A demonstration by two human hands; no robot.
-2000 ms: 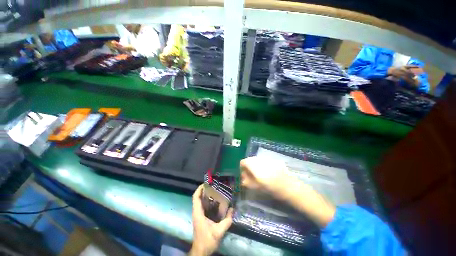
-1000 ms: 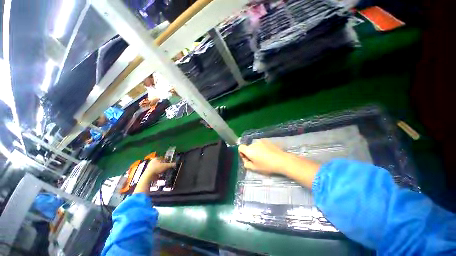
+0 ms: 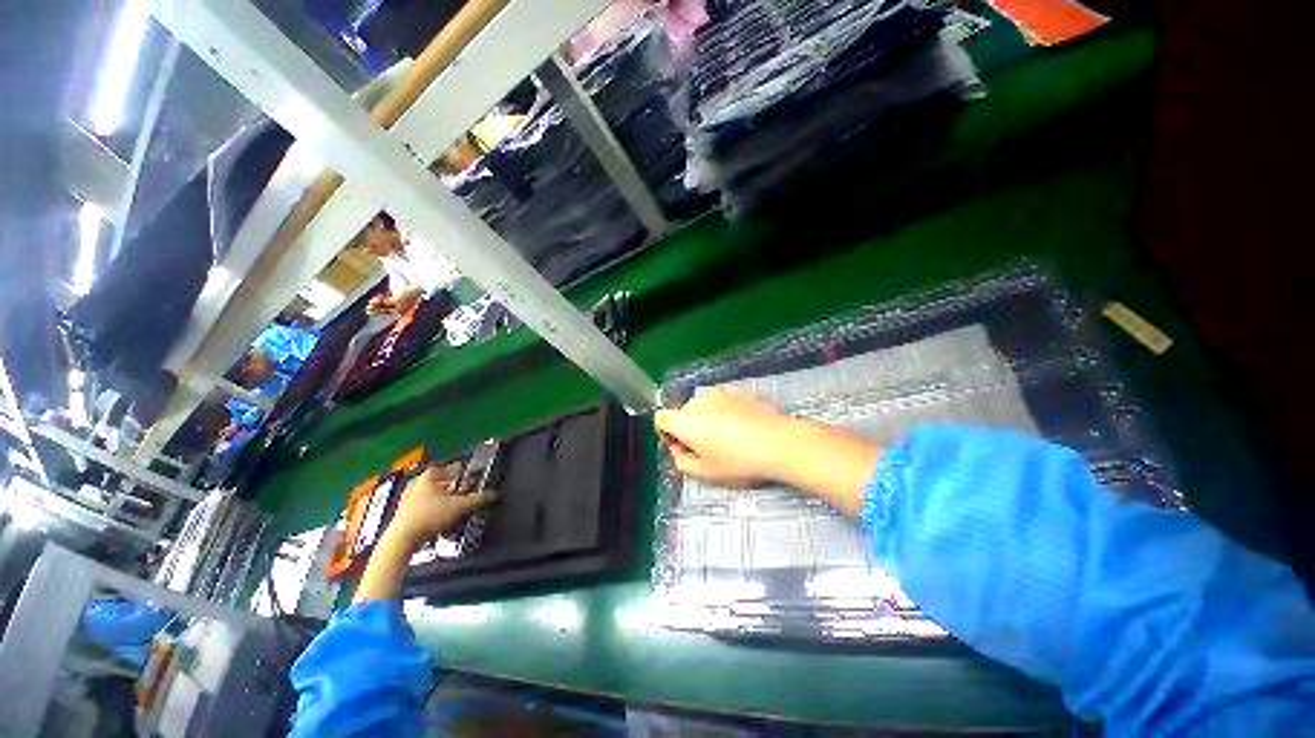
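Observation:
The black slotted tray lies on the green bench, with bare slots on its right side. My left hand is over the tray's left part, on display modules; whether its fingers grip one cannot be told. My right hand has its fingers closed at the upper left edge of the clear blister tray; whether something thin is pinched there is too small to tell. The blister tray holds a whitish, striped layer and has shiny edges.
A pale metal post slants down between the two trays. Piles of wrapped trays stand behind. An orange fixture is beyond the black tray's far end. A thin tan strip lies right of the blister tray. Blue-sleeved people sit far left.
The view has tilted and turned left. My left hand, which held a stack of screens between the trays, has moved to the black tray's left part. My right hand remains at the blister tray's edge.

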